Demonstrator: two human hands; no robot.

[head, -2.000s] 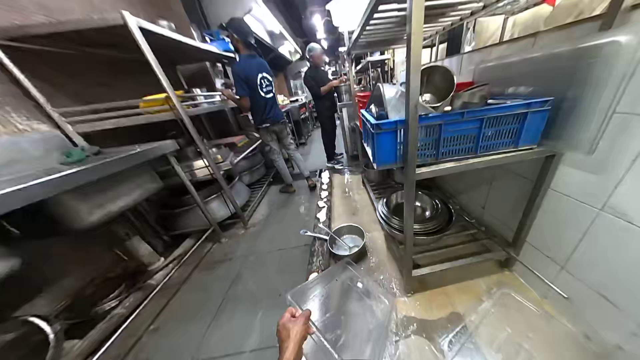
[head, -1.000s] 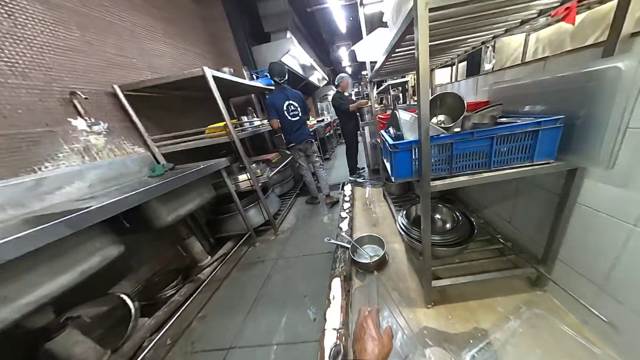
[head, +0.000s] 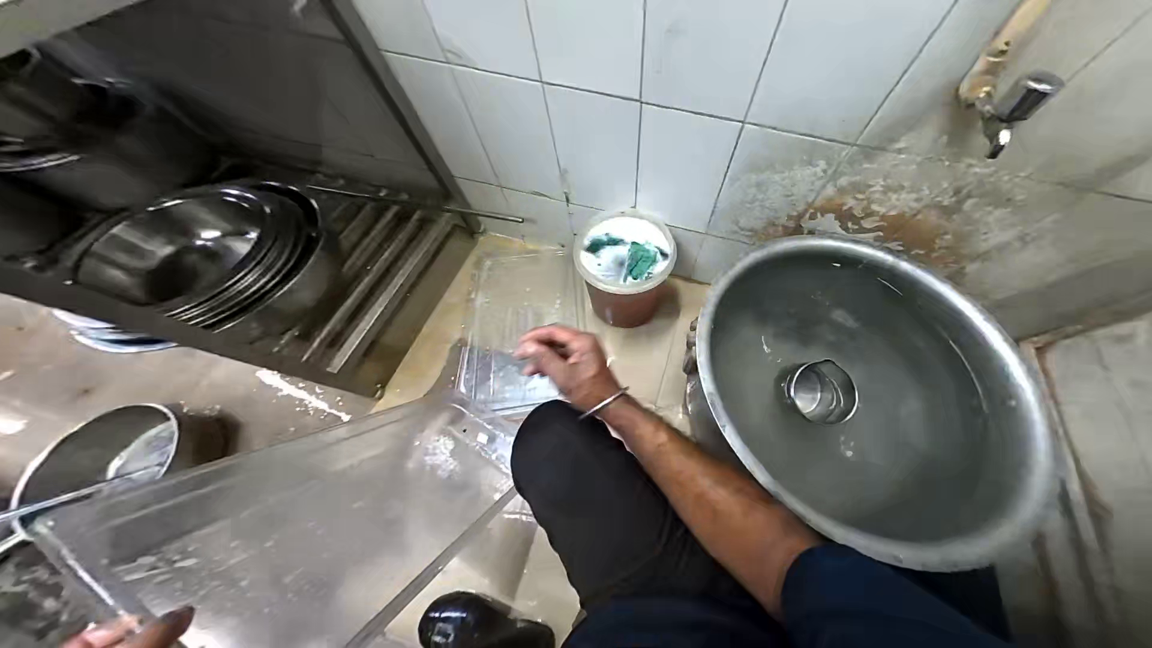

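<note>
My left hand grips the near left edge of a large clear plastic container, at the bottom left; only its fingers show. My right hand, with a metal bangle at the wrist, is above my knee and over a clear plastic lid or tray on the floor; its fingers are partly curled, with nothing seen in them. Behind it stands a tub with white suds and a green scouring pad. At the right is a large metal basin of greyish water, holding a small metal cup.
A metal rack with stacked steel bowls stands at the left. A metal pot with a handled utensil sits on the floor below it. A wall tap juts out above the basin, against white tiles.
The view has swung down and right from the kitchen aisle to the floor by the wall. My right arm, the suds tub and the water basin now show.
</note>
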